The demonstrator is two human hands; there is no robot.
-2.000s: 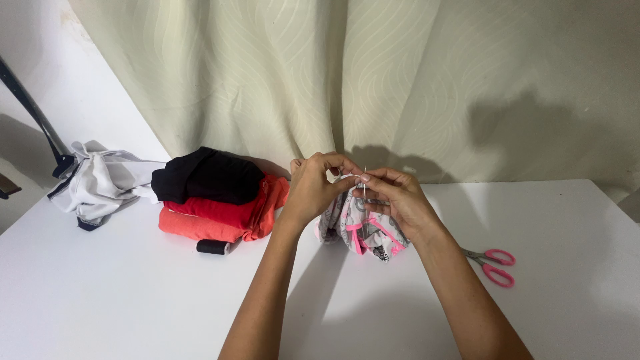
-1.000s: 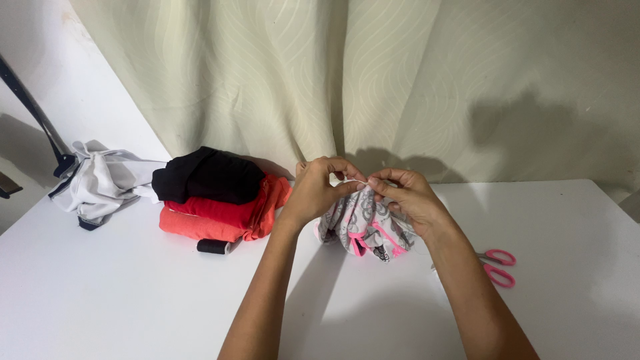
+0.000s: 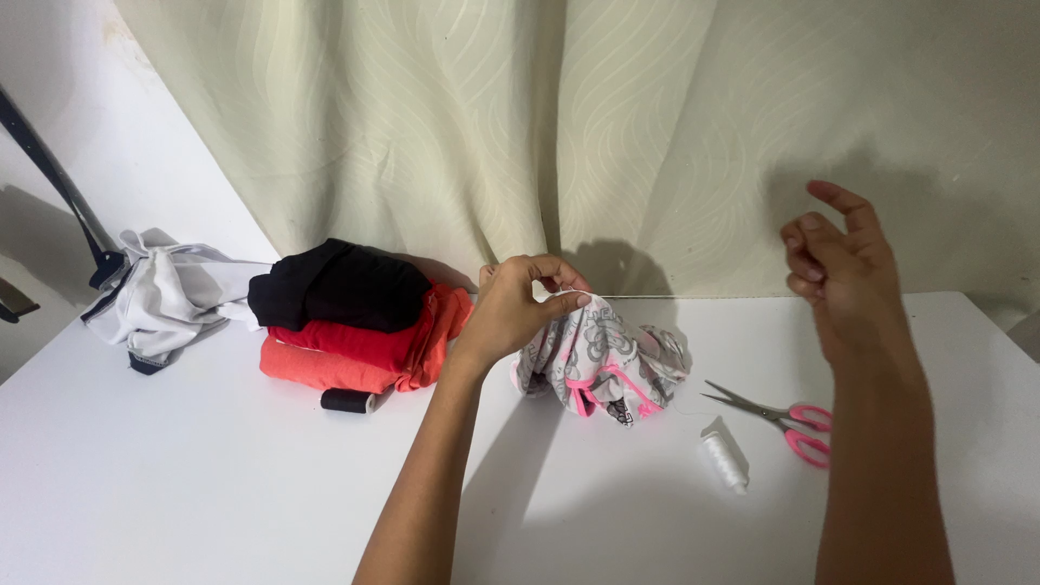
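Note:
My left hand (image 3: pixel 532 301) pinches the top edge of a grey-and-white printed cloth with pink trim (image 3: pixel 605 349) between thumb and forefinger; the cloth's lower part rests bunched on the table. My right hand (image 3: pixel 845 268) is raised at the right, away from the cloth, with thumb and fingers curled close together. Whether it holds a needle or thread is too small to tell. Below it lie scissors with pink handles (image 3: pixel 780 416), their blades pointing toward the cloth. A spool of white thread (image 3: pixel 724 462) lies on its side between my right forearm and the cloth.
Folded black cloth (image 3: pixel 341 288) lies on red cloth (image 3: pixel 349 345) and orange cloth (image 3: pixel 325 366) left of my left hand. In front is a spool of black thread (image 3: pixel 348 401). White cloth with dark edging (image 3: pixel 162 301) lies farther left. A pale curtain (image 3: pixel 406 146) hangs behind the white table (image 3: pixel 203 487).
My right hand has moved from beside my left hand at the cloth out to the right and up. The white spool, largely hidden before, now shows. My left hand stays at the cloth.

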